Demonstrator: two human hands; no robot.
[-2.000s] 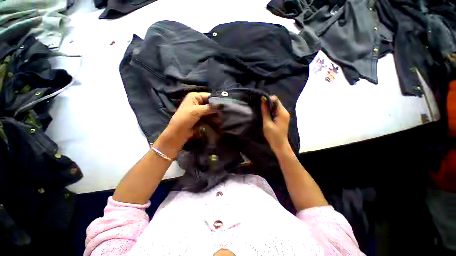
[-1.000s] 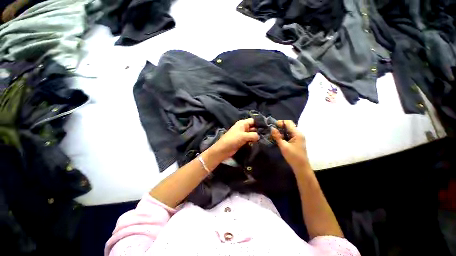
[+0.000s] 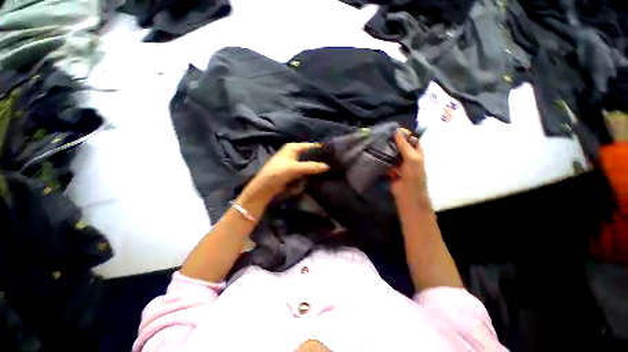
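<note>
A dark charcoal denim garment (image 3: pixel 344 82) lies bunched on the white table, its near part raised toward my body. My left hand (image 3: pixel 289 169) is at the left of the raised part, with dark cloth between its thumb and fingers. My right hand (image 3: pixel 409 159) pinches the stitched edge at the right. A small dark pointed tip shows beyond its fingertips; whether it is a tool or cloth cannot be told. The picture is blurred around both hands.
Dark garments with gold buttons (image 3: pixel 48 185) are heaped at the left, with a pale grey-green heap (image 3: pixel 48 34) behind. More dark garments (image 3: pixel 475 62) lie at the back right. Small coloured motifs (image 3: pixel 447 112) lie on the table (image 3: pixel 496 158). Something orange (image 3: pixel 615 199) is at the far right.
My hands were close together on a bunched edge a second ago. They have moved apart, left hand leftward and right hand upward, and the cloth between them is spread wider.
</note>
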